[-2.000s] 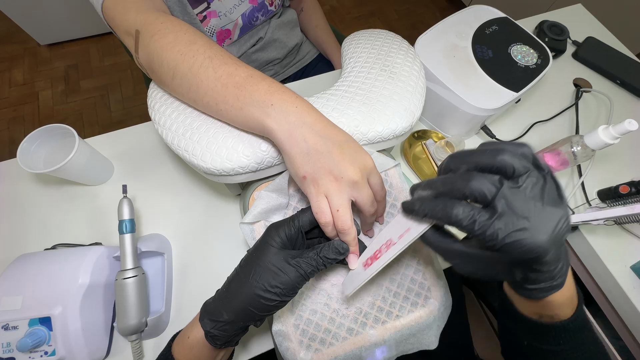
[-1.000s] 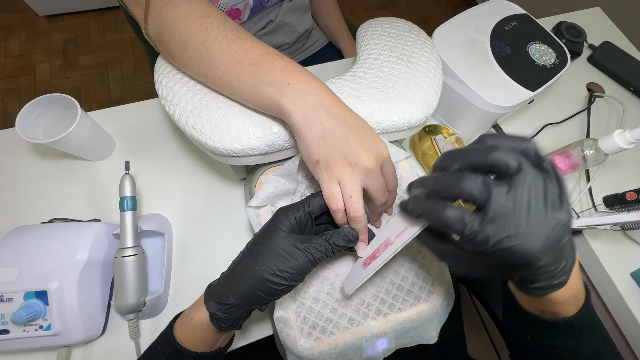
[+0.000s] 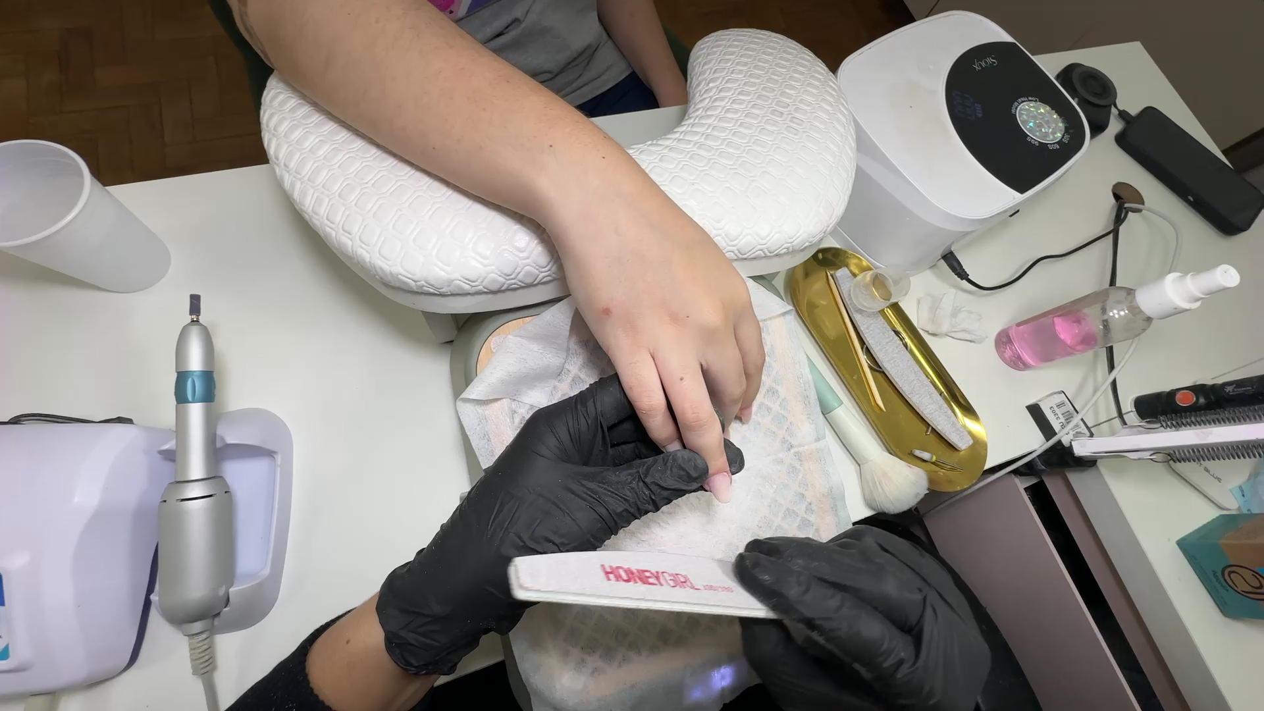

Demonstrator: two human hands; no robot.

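Note:
My left hand, in a black glove, grips a finger of another person's hand; the fingertip with its pale pink nail shows past my thumb. That person's forearm rests across a white textured armrest cushion. My right hand, also gloved in black, holds a white nail file with red lettering by one end. The file lies nearly level below the fingertip, apart from the nail. Beneath the hands a thin white cloth covers a dust collector or similar base, whose type is mostly hidden.
At right are a gold tray with a grey file, a soft white brush, a pink spray bottle and a white nail lamp. At left stand an electric nail drill handpiece in its cradle and a plastic cup.
My right hand has drawn the file away from the fingertip, down toward me, and turned it nearly level. My left hand still holds the other person's finger.

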